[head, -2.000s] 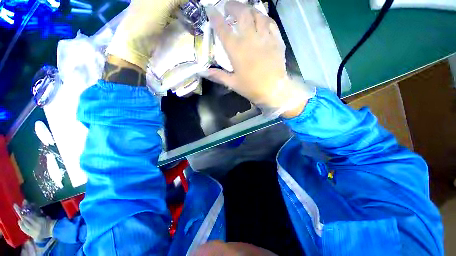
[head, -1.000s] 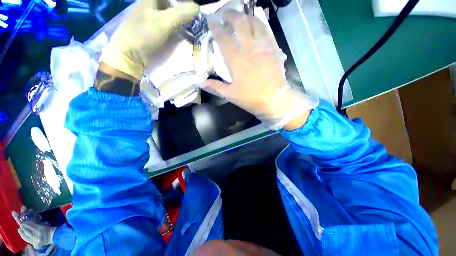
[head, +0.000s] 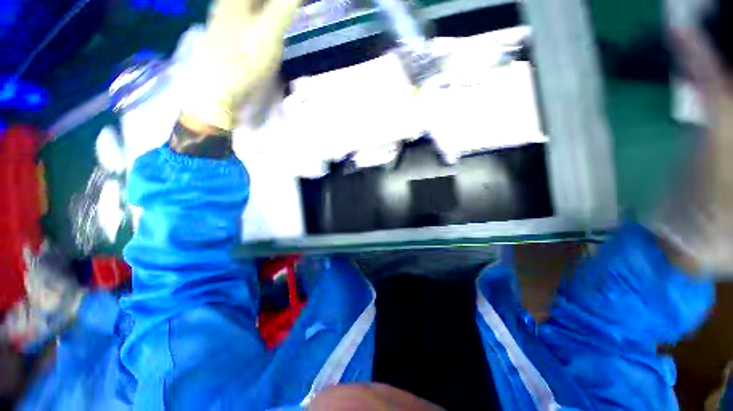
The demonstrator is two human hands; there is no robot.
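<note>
White wrap (head: 346, 116), glaring bright, lies over the black mat (head: 354, 201). A clear, shiny lamp part (head: 419, 60) lies on the wrap near the top, blurred. My left hand (head: 237, 68), in a cream-yellow glove, is over the white material left of the mat; its fingertips are blurred and its grip is unclear. My right hand (head: 703, 181), in a see-through glove, is at the right edge, well away from the lamp part. It is strongly blurred and partly cut off, with a dark shape near its fingers.
A clear oval piece (head: 137, 84) is at the upper left. White scraps (head: 108, 209) and glittering film lie at the far left. Red crates (head: 20, 201) stand beyond them. Another person's gloved hand (head: 48, 293) is at the lower left. Blue lights glow at the upper left.
My right hand has left the lamp part and moved to the right edge. The view has turned, showing more of the wrap and mat. My left hand is now off to the lamp part's left.
</note>
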